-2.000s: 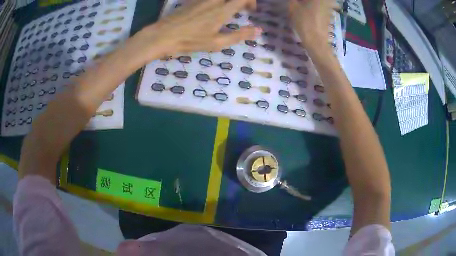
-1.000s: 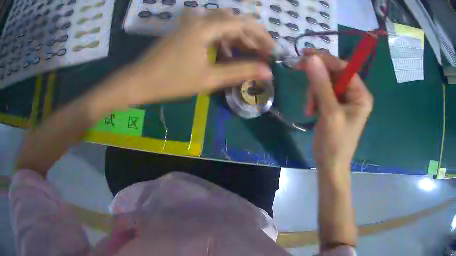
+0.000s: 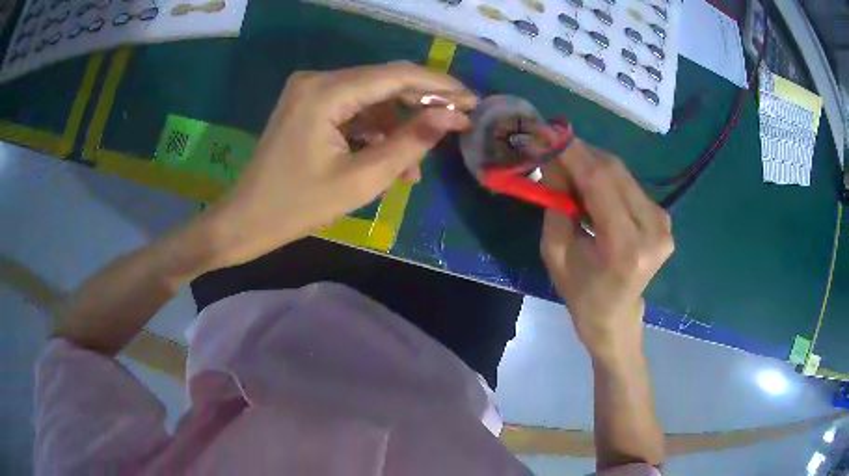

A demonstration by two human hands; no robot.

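My right hand (image 3: 610, 223) holds the red test probe (image 3: 535, 191), which lies slanted across the lower right of the round silver test fixture (image 3: 478, 153). The fingertips are over the fixture's right side. Its centre is blurred and partly covered. My left hand (image 3: 363, 139) is at the fixture's upper left, thumb and forefinger pinched on a small shiny part (image 3: 436, 100). What the part is exactly cannot be told.
The white foam parts tray (image 3: 596, 91) with rows of small parts lies behind the fixture. A second parts tray (image 3: 121, 35) is at the far left. Dark and red wires (image 3: 712, 153) run at right, near papers (image 3: 789, 130). A green label (image 3: 207, 149) lies beside my left forearm.
The red probe has swung from pointing up at right to lying low across the fixture. My right hand has moved down to the fixture. My left hand has moved slightly left, beside it.
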